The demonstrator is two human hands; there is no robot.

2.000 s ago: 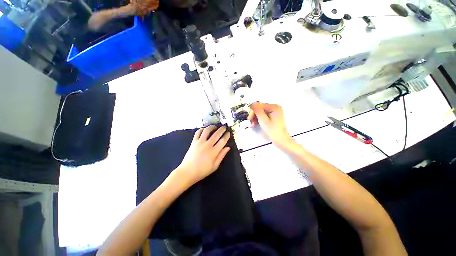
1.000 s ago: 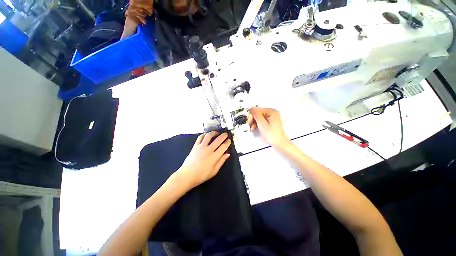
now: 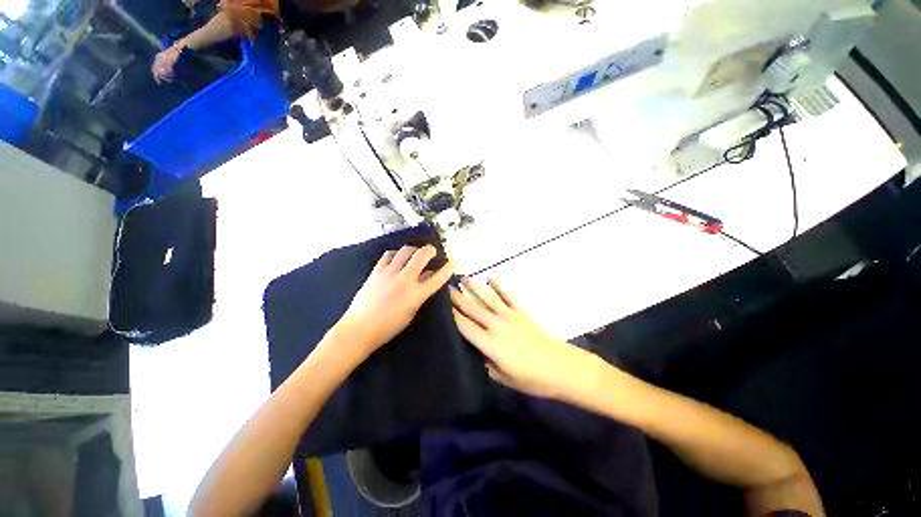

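A large plain black panel lies on the white table, its upper right corner at the presser foot and needle area of the white sewing machine. My left hand lies flat on the panel near that corner, fingers a little apart. My right hand rests at the panel's right edge with fingers extended; its fingertips touch or nearly touch the edge. A narrow black strip runs across the table from the right to the panel's edge near the right fingertips. The needle itself cannot be made out.
A labelled black piece lies at the table's left. Snips with red-and-black handles lie right of the needle, near a black cable. A blue crate stands behind the table by another person's arm. A round bin is below the edge.
My right hand has left the needle area and moved down to the panel's right edge. The view has shifted, and the machine appears further up and left. My left hand still lies on the panel.
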